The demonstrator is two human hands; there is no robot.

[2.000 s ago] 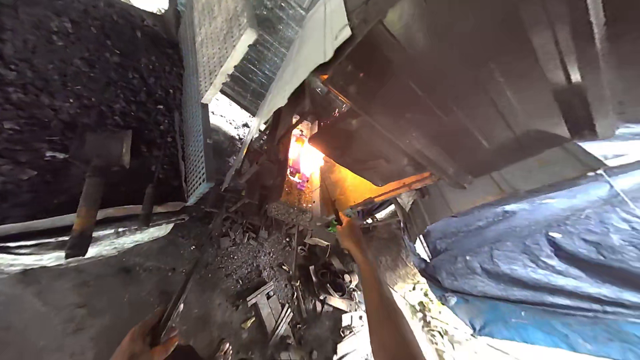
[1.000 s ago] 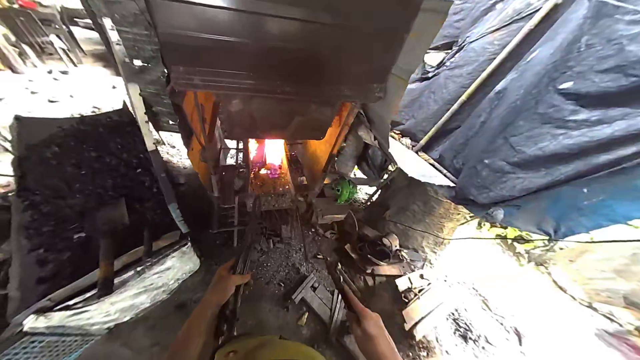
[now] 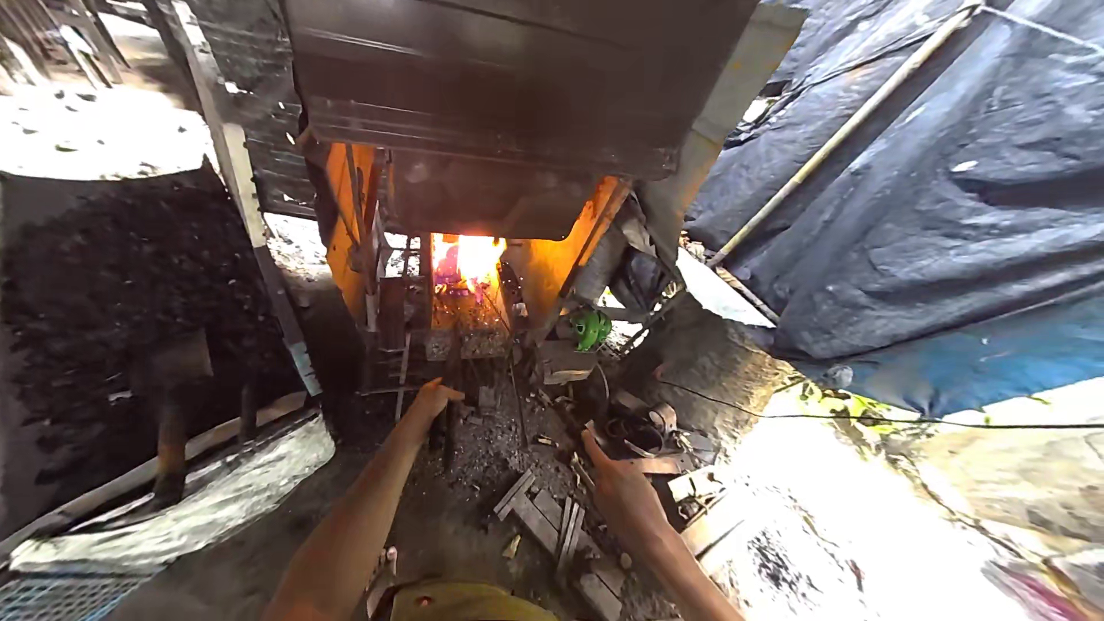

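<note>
A fire (image 3: pixel 467 263) burns bright in the forge below a dark sheet-metal hood (image 3: pixel 517 95). My left hand (image 3: pixel 434 398) reaches forward, just short of the forge's near edge, closed around a dark, thin tool whose shape is hard to make out. My right hand (image 3: pixel 614 479) is lower and to the right, above the littered ground; its fingers are bent around what seems to be a thin rod, mostly hidden. A green blower (image 3: pixel 591 329) sits to the right of the fire. Flat metal bars (image 3: pixel 539 522) lie on the ground between my forearms.
At the left, a heap of charcoal (image 3: pixel 103 302) holds a shovel-like tool with a rusty handle (image 3: pixel 171 457). A large rock (image 3: pixel 707 362) stands right of the blower. A dark cable (image 3: pixel 862 420) runs across the right side, below a blue-grey tarpaulin (image 3: pixel 931 216). Scrap metal (image 3: pixel 655 423) lies near my right hand.
My left hand has moved forward towards the forge since one second ago. The view swung strongly between the first two frames.
</note>
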